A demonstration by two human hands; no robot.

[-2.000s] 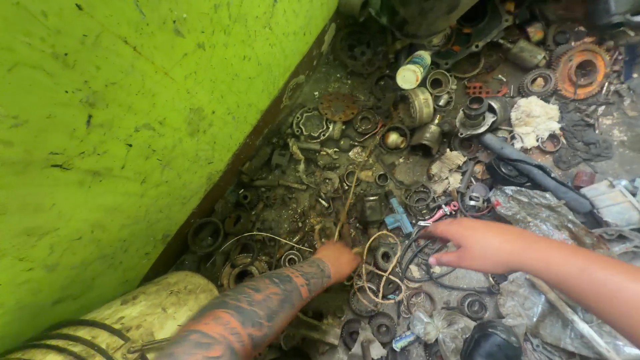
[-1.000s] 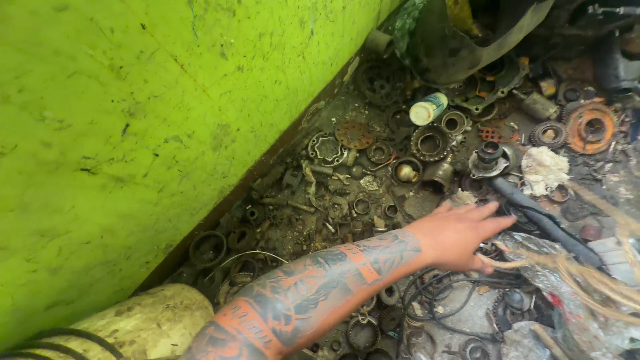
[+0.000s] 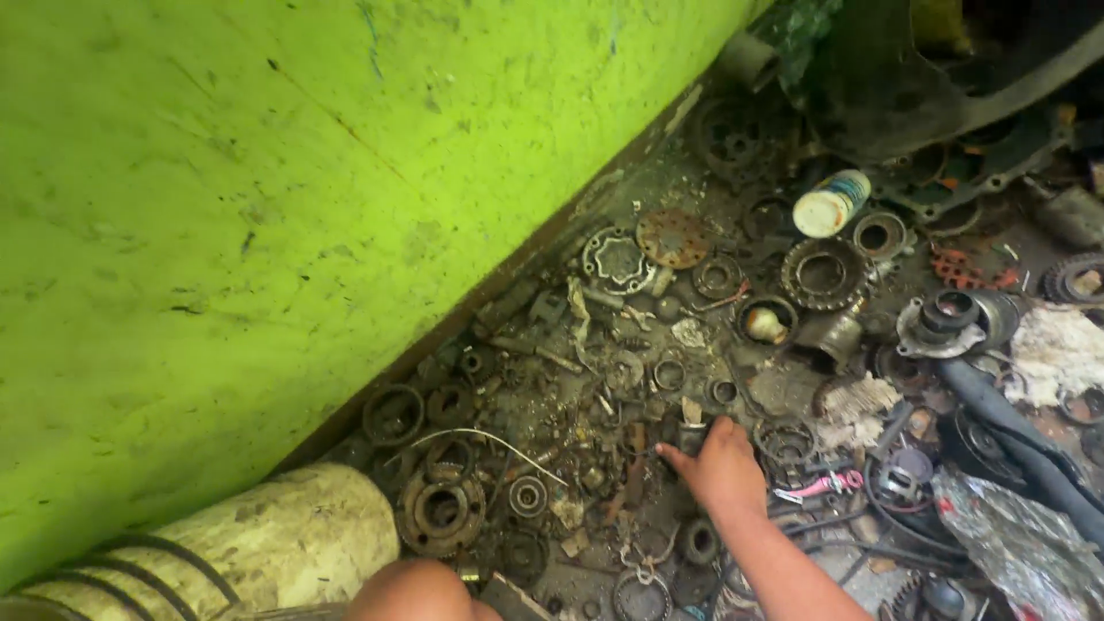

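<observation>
My right hand [image 3: 724, 470] reaches in from the lower right, with thumb and fingers around a short dark cylindrical metal part [image 3: 692, 435] on the floor. Left of it lie a rusty flat metal strip [image 3: 636, 461], a small round bearing [image 3: 528, 496] and a flanged metal hub [image 3: 442, 511]. A pink-handled tool [image 3: 819, 486] is to the right of the hand. Above are a metal ring [image 3: 668, 374] and a toothed ring gear [image 3: 824, 273]. My left hand is not visible; bare skin shows at the bottom edge, and I cannot tell which body part it is.
A green wall [image 3: 345, 216] borders the floor on the left. At lower left lies a dirty yellowish cylinder [image 3: 285, 535] with dark bands. Farther right are a white container [image 3: 831, 203], a black tube [image 3: 1018, 440], a white rag [image 3: 1056, 354] and clear plastic [image 3: 1009, 539].
The tattooed left arm, stretched across the parts a second ago, has left the view. My right hand has come in at the dark cylinder. The light rope at the right is out of view.
</observation>
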